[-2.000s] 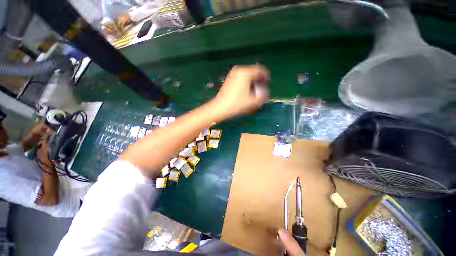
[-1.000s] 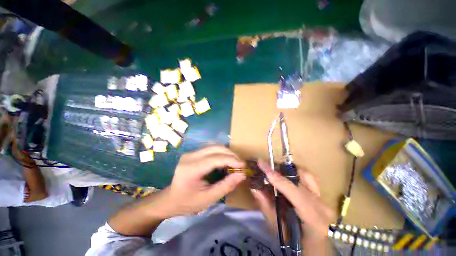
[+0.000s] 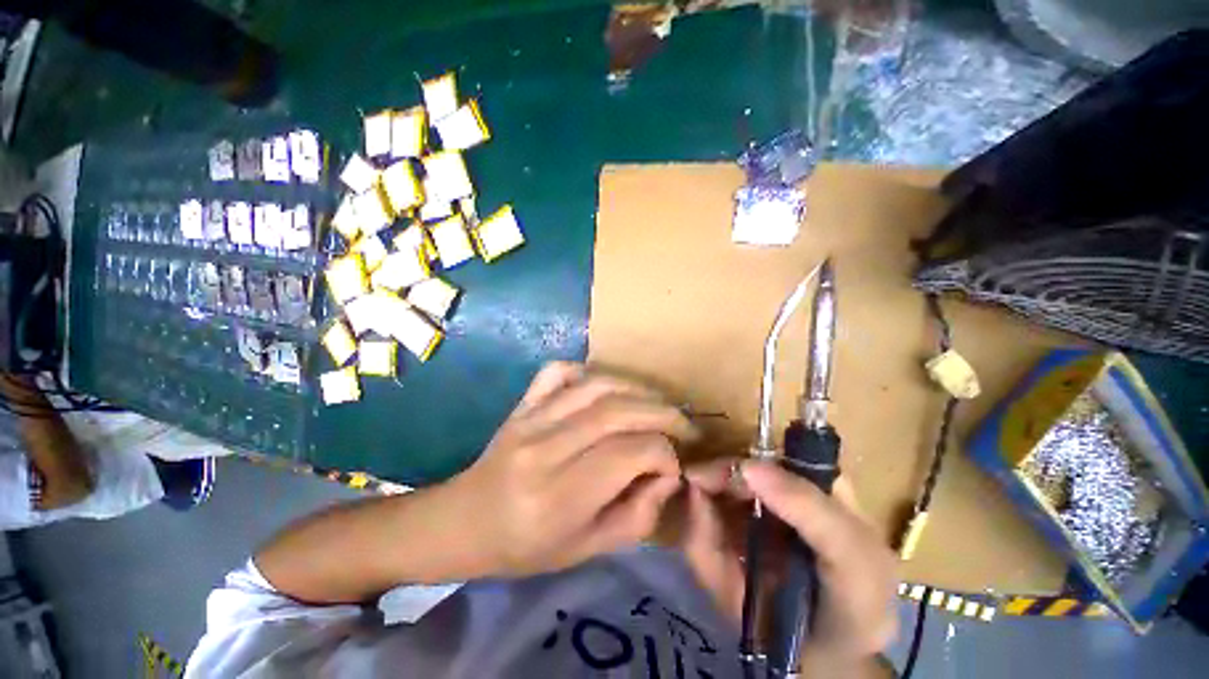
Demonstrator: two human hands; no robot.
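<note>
My right hand point(image 3: 829, 544) is shut on the soldering iron point(image 3: 809, 464), whose metal tip points away from me over the cardboard. A thin bent silver tube point(image 3: 770, 365) runs along its left side. My left hand point(image 3: 583, 471) is closed with its fingertips against my right fingertips at the cardboard's near left edge. A hair-thin wire sticks out there; whatever is pinched is hidden by the fingers. Loose silver-white cells with yellow edges point(image 3: 402, 267) lie in a pile on the green mat. A clear blister tray point(image 3: 172, 272) left of them holds rows of silver-white units.
The cardboard pad point(image 3: 663, 292) bears a bagged silver-white part point(image 3: 769, 215) at its top and a cable with a cream connector point(image 3: 952, 374). A black fan point(image 3: 1100, 265) and a blue-yellow box of silvery shreds point(image 3: 1100, 491) stand right. Another person's arm point(image 3: 53, 458) shows far left.
My left hand has come from over the back of the bench to meet my right fingertips. The orange-yellow piece seen between them a second ago is now hidden. The view has shifted.
</note>
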